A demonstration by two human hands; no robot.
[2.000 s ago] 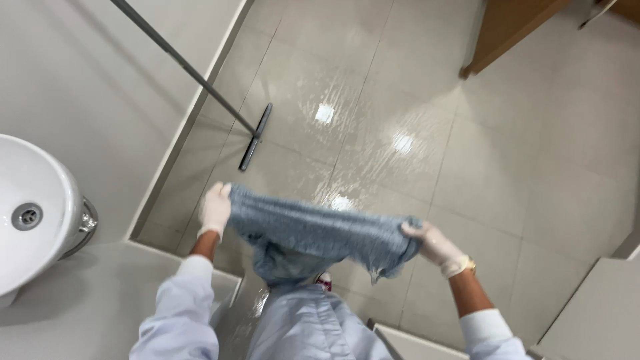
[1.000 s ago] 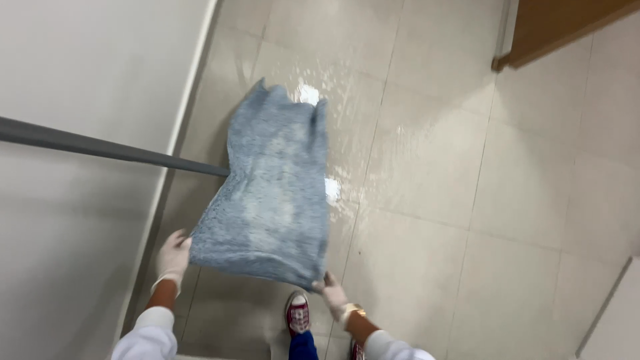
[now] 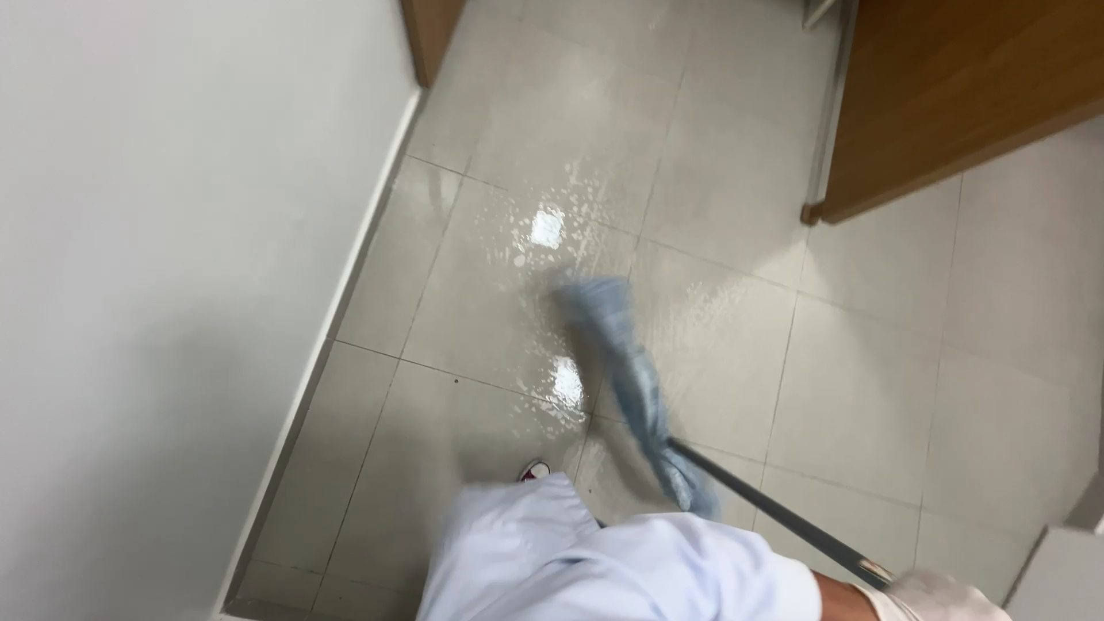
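My left hand (image 3: pixel 942 597), in a pale glove, is at the bottom right edge, with its arm reaching across my body. It is closed around the grey pole (image 3: pixel 776 509) of the floor squeegee. At the pole's far end a blue cloth (image 3: pixel 636 392) hangs over the squeegee head and hides it. The cloth is long, bunched and blurred, above or on the tiles; contact with the floor cannot be told. My right hand is out of view.
Wet patches glisten on the tiled floor (image 3: pixel 483 285). A pale wall (image 3: pixel 190 259) runs along the left. A brown wooden door or panel (image 3: pixel 957 95) stands at the upper right. My red and white shoe (image 3: pixel 536 471) shows beyond the coat hem.
The cloth was spread between both hands; now it is bunched on the squeegee, and both hands have let go of it. The squeegee has moved from the left wall to the right.
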